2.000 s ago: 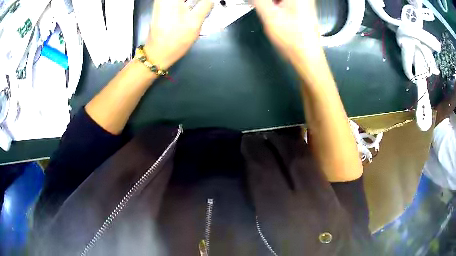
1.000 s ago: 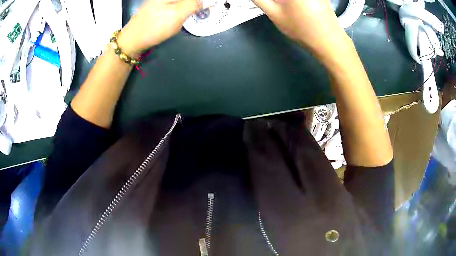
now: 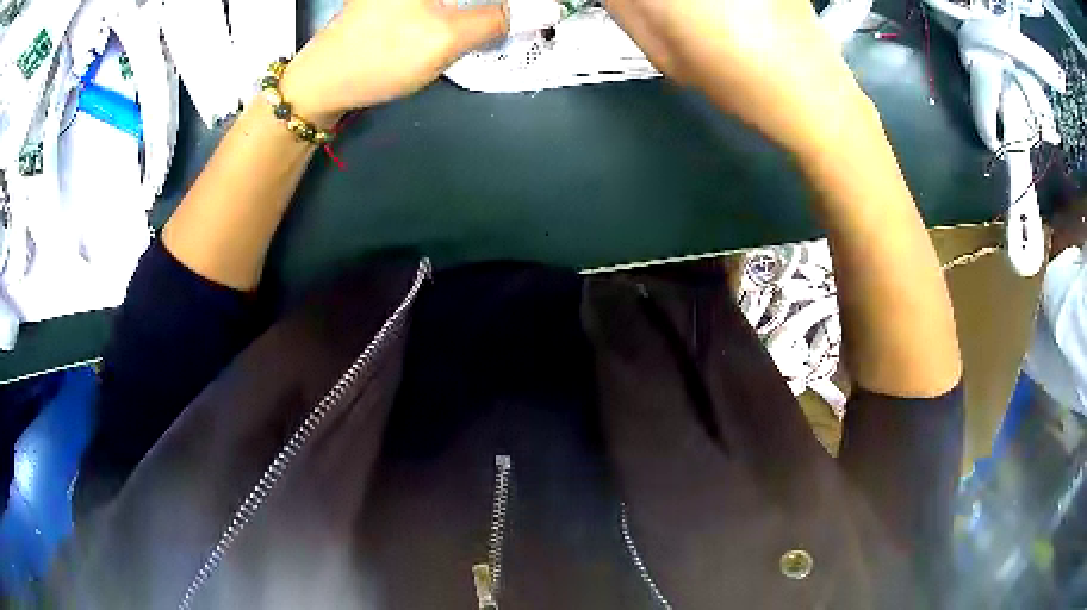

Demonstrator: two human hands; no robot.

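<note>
A glossy white curved shell piece [image 3: 560, 62] lies at the top edge of the view, between my hands, partly cut off by the frame. A small dark spot shows on it. My left hand [image 3: 387, 54], with a beaded bracelet on the wrist, has its fingertips at the shell's left end, near a small white part. My right hand [image 3: 703, 36] reaches over the shell's right side. Its fingertips are cut off by the top edge, so its grip is hidden.
White shells with green boards pile up at the left, with a blue strip [image 3: 110, 110] among them. Toothed white pieces [image 3: 233, 54] stand beside it. A white looped bundle [image 3: 1013, 107] hangs over the right table edge. A cardboard box [image 3: 995, 322] holding white parts is below.
The white shell now shows between my hands, more fully than two seconds ago. My right forearm has moved right, uncovering more parts in the box. My left hand has moved slightly left.
</note>
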